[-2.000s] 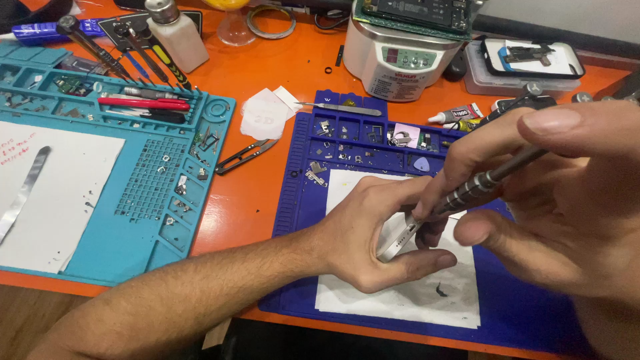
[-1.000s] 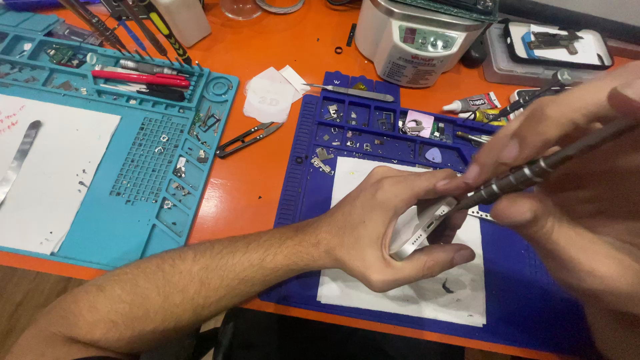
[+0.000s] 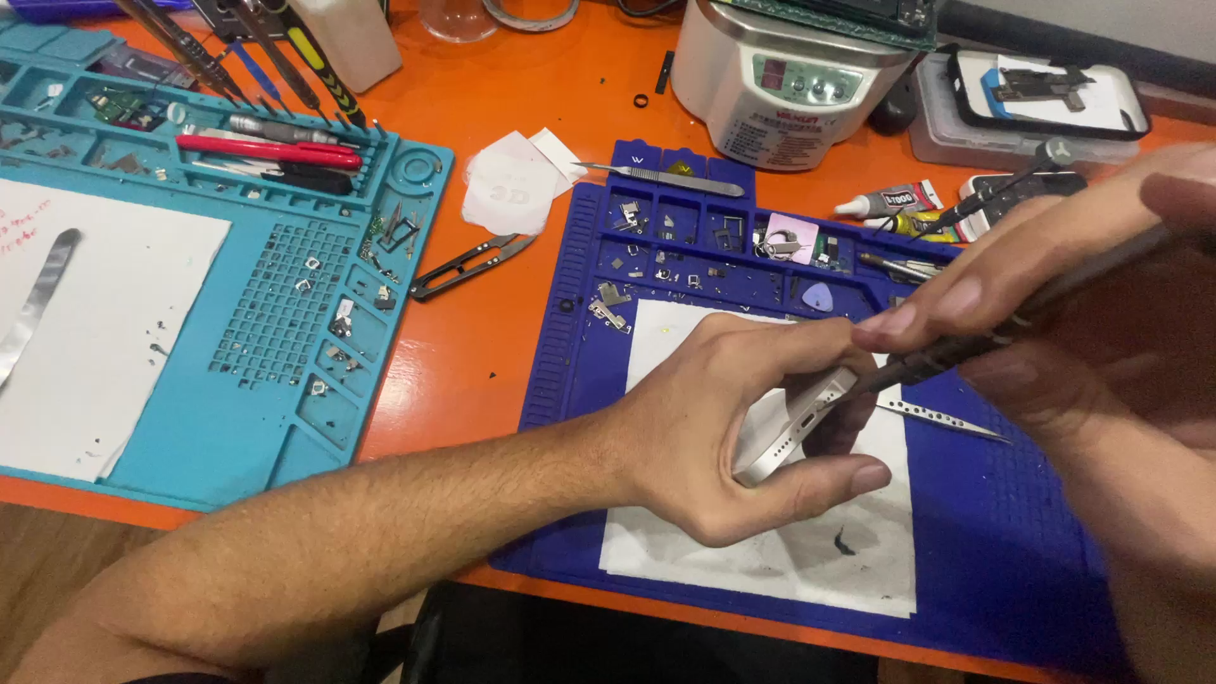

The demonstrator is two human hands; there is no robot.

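My left hand point(image 3: 722, 427) is closed round a white and silver smartphone point(image 3: 796, 426), held on edge with its port and speaker holes facing me. My right hand point(image 3: 1064, 313) grips a dark, slim-shafted screwdriver point(image 3: 950, 353); its front end meets the phone's bottom edge, and the tip itself is hard to make out. Beneath both hands lie white paper sheets point(image 3: 760, 556) with a dark smudge, on a blue silicone repair mat point(image 3: 988, 579). Perforated metal tweezers point(image 3: 940, 418) rest just right of the phone, partly over the paper.
Small parts fill the blue mat's compartments, with a scalpel handle point(image 3: 665, 179) above. Thread snips point(image 3: 472, 268) lie between it and a teal mat point(image 3: 180, 408). An ultrasonic cleaner point(image 3: 793, 81), glue tubes point(image 3: 893, 199) and a plastic box point(image 3: 1026, 142) stand behind.
The view has shifted somewhat. The tweezers right of the phone show more fully now. My left hand keeps hold of the phone and my right hand keeps the screwdriver at its edge.
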